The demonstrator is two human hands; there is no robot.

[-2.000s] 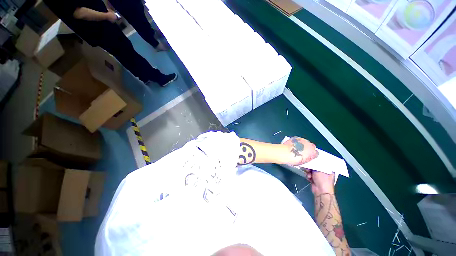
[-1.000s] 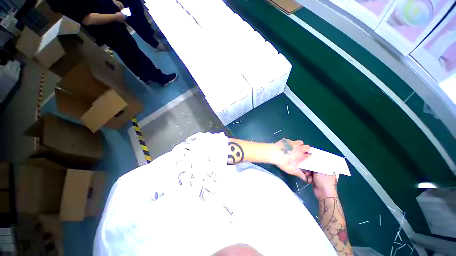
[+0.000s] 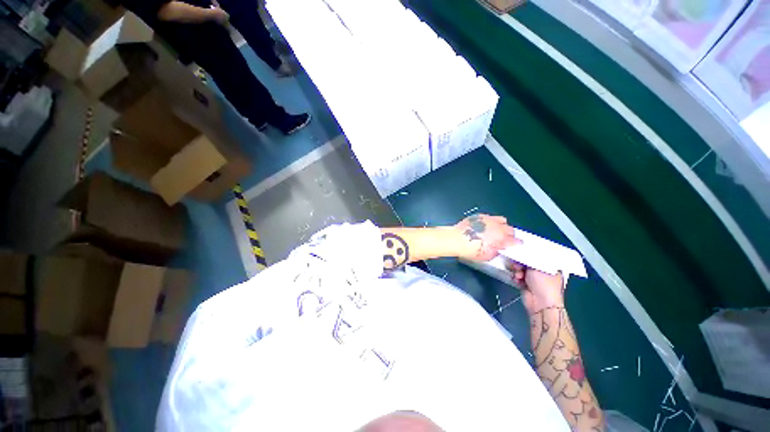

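A white carton (image 3: 547, 253) lies between my two hands above the dark green bench, right of the middle. My left hand (image 3: 488, 237) is on its left end, back of the hand up, with the fingers on the top face. My right hand (image 3: 540, 288) holds the carton from the near side, its fingers partly hidden under it. A thin white flap sticks out at the carton's right end. What is inside the carton cannot be seen.
Closed white cartons (image 3: 397, 101) stand in long rows ahead. White slivers lie on the bench. Printed boxes (image 3: 688, 34) line the raised shelf at upper right. A white box (image 3: 740, 350) is at right. Open brown cartons (image 3: 127, 215) stand on the floor at left. A person (image 3: 232, 72) stands at upper left.
The view has shifted slightly. My left hand has moved along the carton towards its left end, and more of the carton's left part shows below that hand than a second ago.
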